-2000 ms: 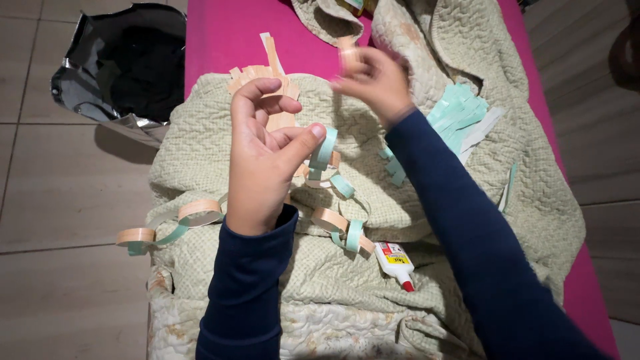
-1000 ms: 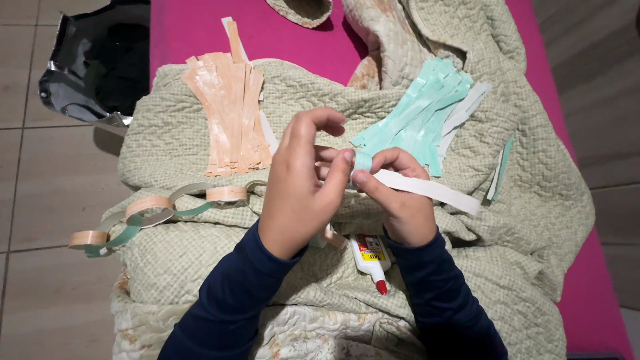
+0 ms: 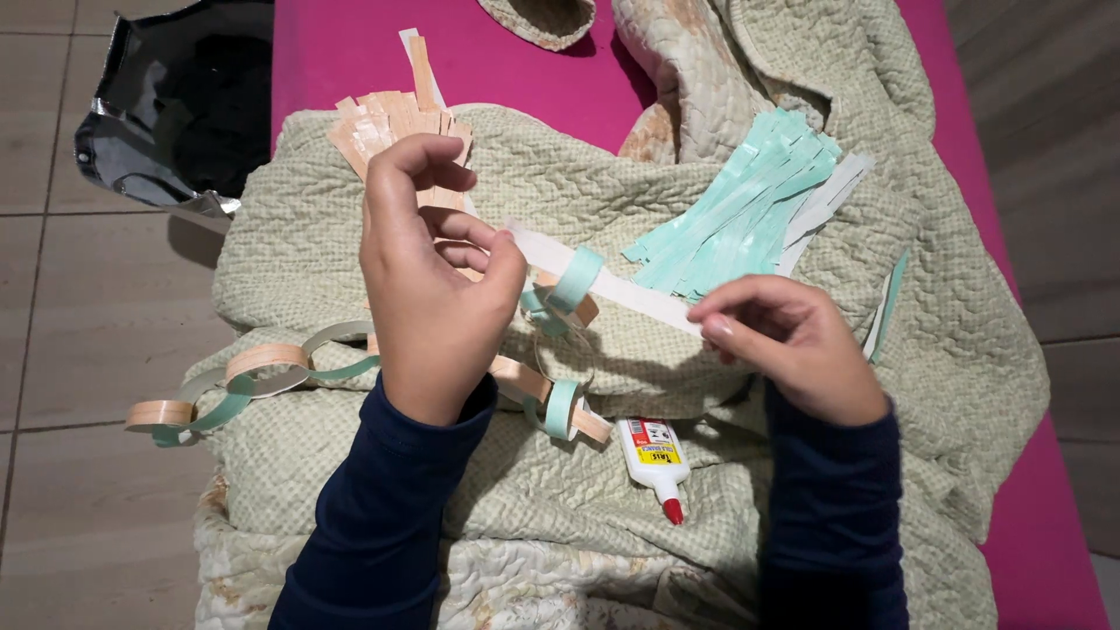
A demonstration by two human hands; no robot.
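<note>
My left hand (image 3: 442, 280) pinches one end of a white-faced paper strip (image 3: 643, 300); my right hand (image 3: 783, 341) pinches the other end. The strip is stretched between them and passes through a mint paper ring (image 3: 576, 278) of a paper chain. More peach and mint links (image 3: 265, 363) lie on the quilt to the left, partly hidden by my left hand. Beyond that hand is a fan of peach strips (image 3: 394, 122). Mint strips (image 3: 744, 210) lie beyond my right hand, with white-faced strips (image 3: 827, 206) beside them. A white glue bottle (image 3: 652, 455) with a red tip lies below the ring.
A rumpled pale green quilt (image 3: 945, 420) covers much of a pink surface (image 3: 437, 26). Off its left side, over the tiled floor (image 3: 114, 315), stands an open silvery bag (image 3: 144, 149) with dark contents. A narrow green and white strip (image 3: 890, 302) lies at the right.
My hands have moved apart, and the strip that was bunched between them is now stretched out through the mint ring. The hanging chain links, hidden a second ago, show again.
</note>
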